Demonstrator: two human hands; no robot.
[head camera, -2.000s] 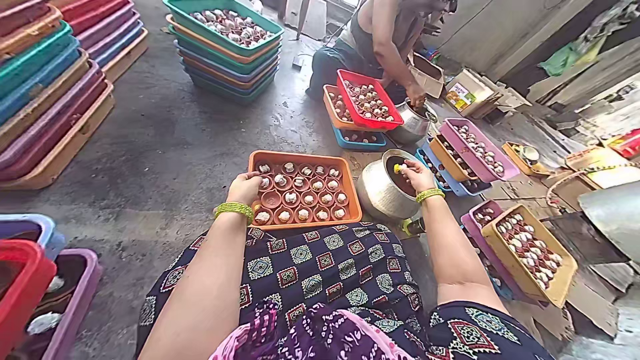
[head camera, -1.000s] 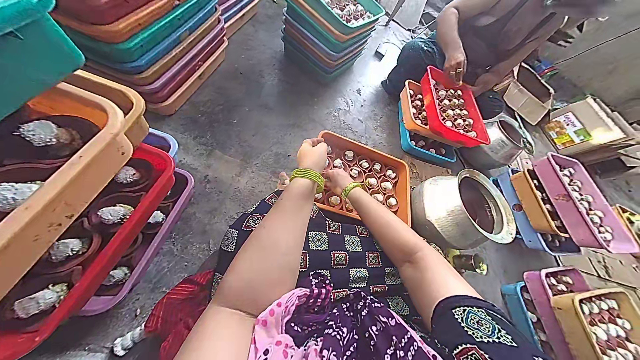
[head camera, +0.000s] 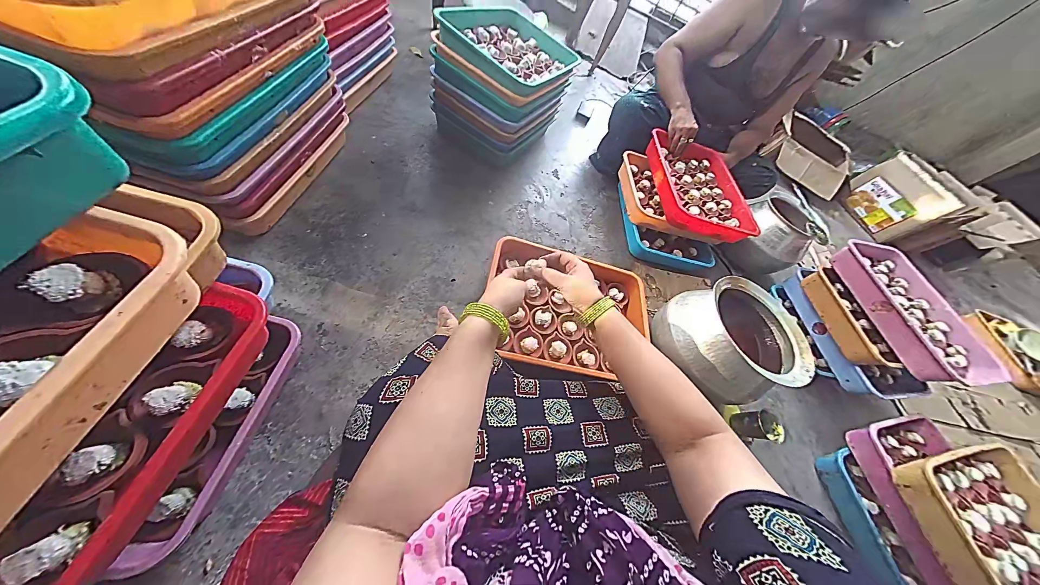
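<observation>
An orange plastic tray (head camera: 642, 313) rests at my lap's far edge, filled with small round clay cups (head camera: 543, 317), each with a whitish lump on top. My left hand (head camera: 505, 291) and my right hand (head camera: 574, 280) meet over the tray's far left part, fingertips close together at one whitish piece (head camera: 534, 266). Whether one or both hands grip it is hard to tell. A dented metal pot (head camera: 691, 341) with dark contents stands just right of the tray.
Stacked coloured trays (head camera: 219, 138) rise at the left, with filled trays (head camera: 236, 382) near my left side. Another person (head camera: 731, 73) sits at the upper right, a hand at a red tray (head camera: 743, 219). More filled trays (head camera: 918, 325) and a second metal pot (head camera: 780, 236) are at the right.
My right hand has moved left from the pot, where it was two seconds ago, to my left hand over the tray. The view has swung about.
</observation>
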